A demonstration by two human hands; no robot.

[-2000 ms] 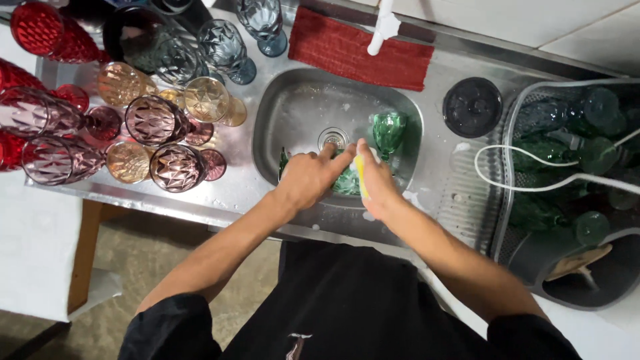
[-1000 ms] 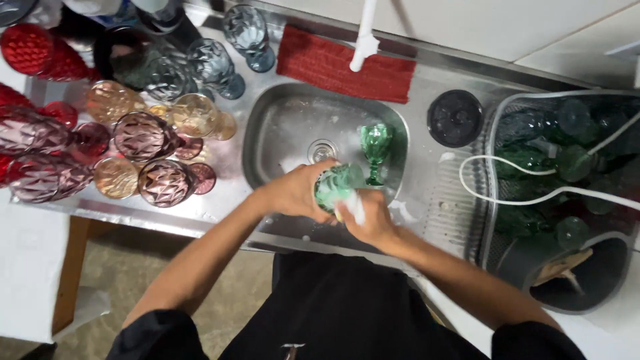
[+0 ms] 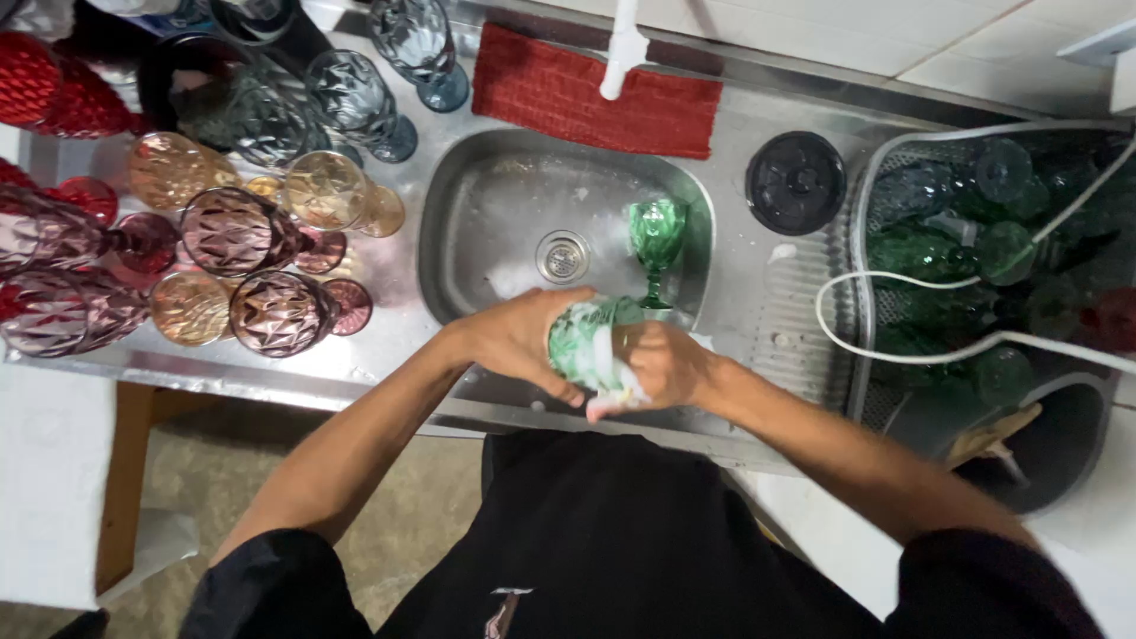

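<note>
Over the front of the steel sink (image 3: pixel 497 204), my left hand (image 3: pixel 517 342) holds a green glass goblet (image 3: pixel 577 342) covered in suds, its bowl turned sideways. My right hand (image 3: pixel 661 366) is closed on a soapy sponge (image 3: pixel 617 386), mostly hidden by the fingers and foam, at the goblet's right end. A second green goblet (image 3: pixel 658 232) lies on the right side of the basin, its foot toward me. The drain (image 3: pixel 563 257) shows behind my hands.
Pink, amber, red and grey goblets (image 3: pixel 280 311) crowd the left counter. A red cloth (image 3: pixel 595 93) lies behind the sink, under the white faucet (image 3: pixel 624 58). At right are a black round lid (image 3: pixel 796 184), a rack (image 3: pixel 859 231) of glasses and a white cord (image 3: pixel 923 358).
The goblet in my hands was low in the basin at first; it has come up toward the front rim and is now sudsy. The other green goblet still lies in the basin.
</note>
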